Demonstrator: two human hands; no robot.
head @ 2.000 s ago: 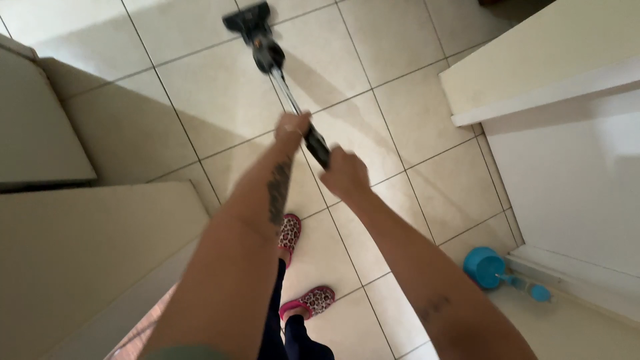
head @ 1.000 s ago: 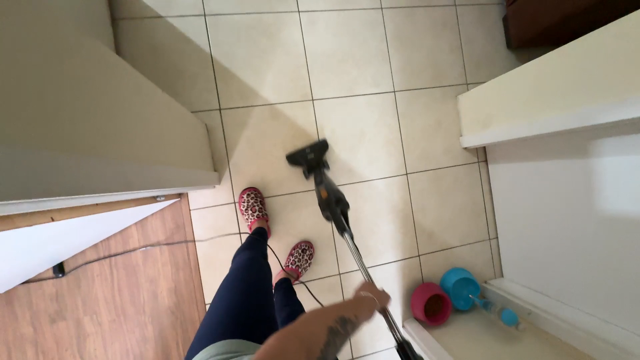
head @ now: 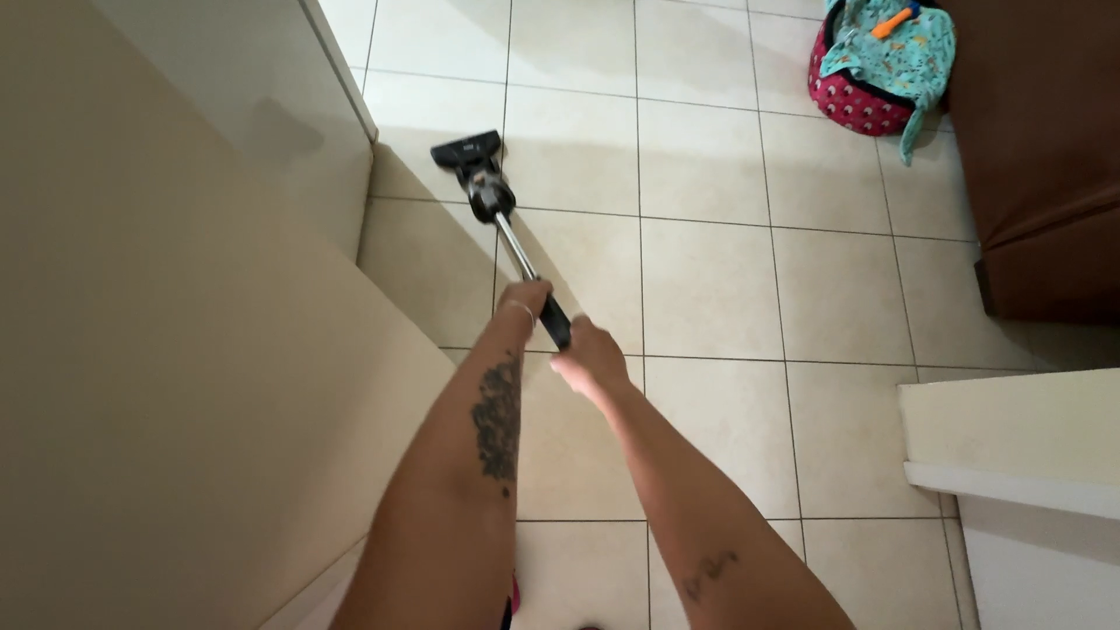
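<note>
A stick vacuum cleaner (head: 492,194) slants across the middle of the head view, its black floor head flat on the tiles at the upper left. My left hand (head: 525,300) is closed around the lower end of its metal tube, just above the black handle. At the end of that handle, my right hand (head: 591,354) grips it, with the fingers partly hidden. The floor head lies a little to the right of the corner of a pale wall or cabinet.
A pale wall (head: 175,306) fills the left side. At the upper right, a pink patterned pet bed or basket (head: 853,101) holds a turquoise printed cloth (head: 914,52) and an orange toy-like object (head: 892,22), beside brown furniture (head: 1041,175). A low wall end (head: 1006,429) juts in at right.
The vacuum's floor head has moved forward, away from my feet. My right hand, out of sight one second ago, is in view on the handle. The view has shifted, showing the cloth and brown furniture.
</note>
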